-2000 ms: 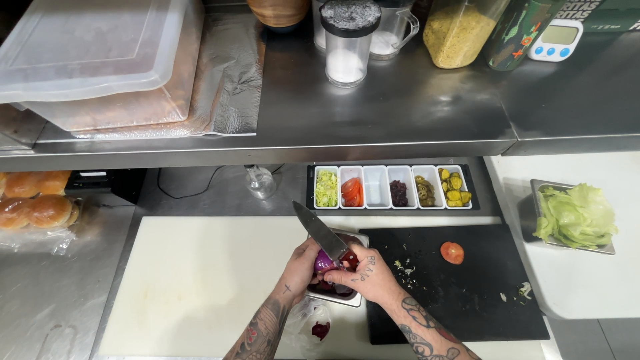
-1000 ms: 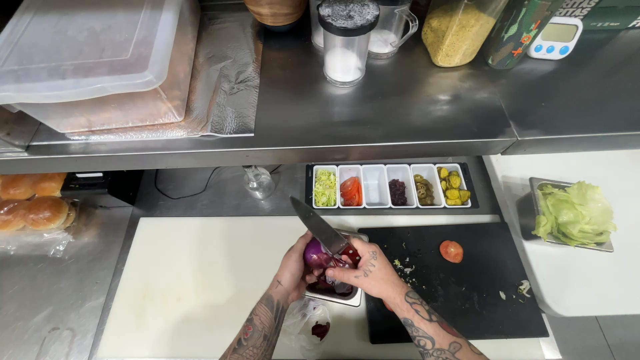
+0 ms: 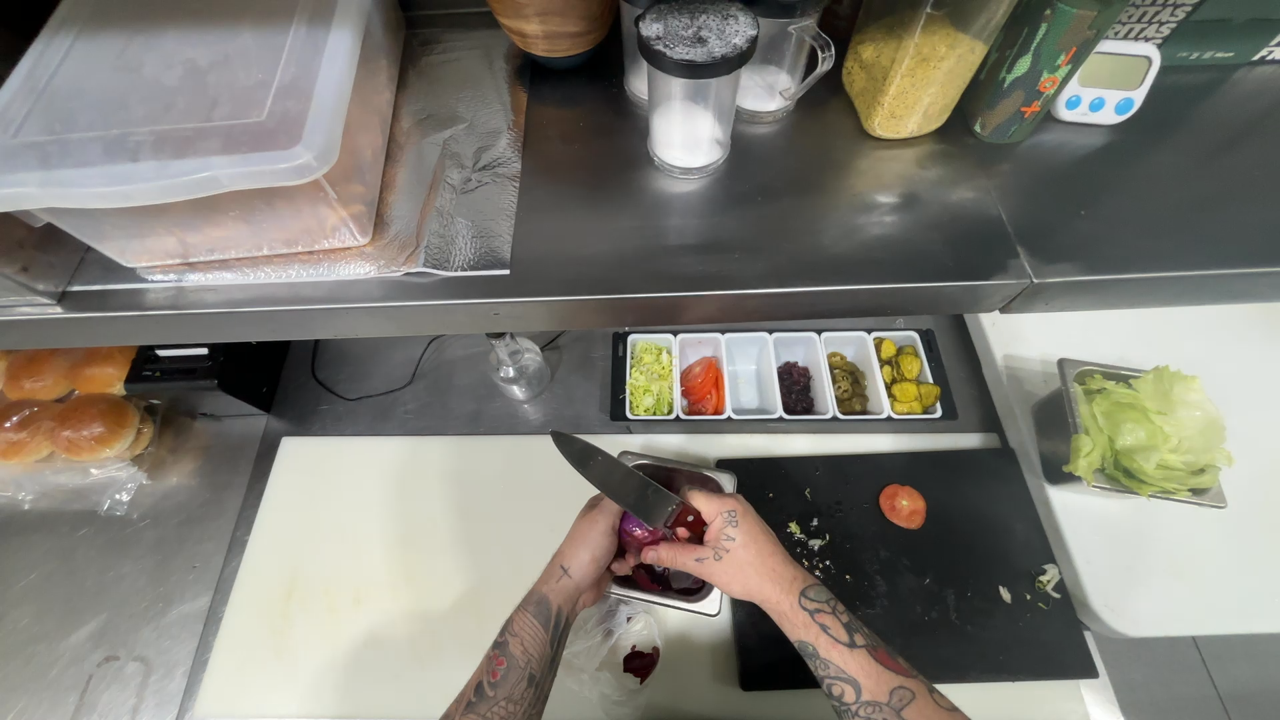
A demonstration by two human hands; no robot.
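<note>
Over a steel tray [image 3: 700, 606] my left hand [image 3: 585, 553] is closed around a purple-red onion [image 3: 636, 534]. My right hand [image 3: 728, 545] grips the handle of a chef's knife [image 3: 618, 480], its blade pointing up and left across the onion. Dark red pieces lie in the tray under my hands, partly hidden. A clear plastic bag [image 3: 603, 640] with a dark red scrap [image 3: 640, 662] rests just below the tray. To the right, a black cutting board [image 3: 900, 600] carries a tomato piece [image 3: 903, 507] and pale green shreds.
A topping caddy [image 3: 751, 375] stands behind the white board [image 3: 400, 570]. A glass bottle [image 3: 518, 368] is left of it. Lettuce [image 3: 1150, 430] fills a container at right; buns [image 3: 95, 427] lie at left. A steel shelf [image 3: 760, 235] with shakers and a lidded plastic bin [image 3: 240, 220] overhangs the back.
Both hands have stayed over the tray with the onion and knife. The onion and the blade have shifted slightly between the frames.
</note>
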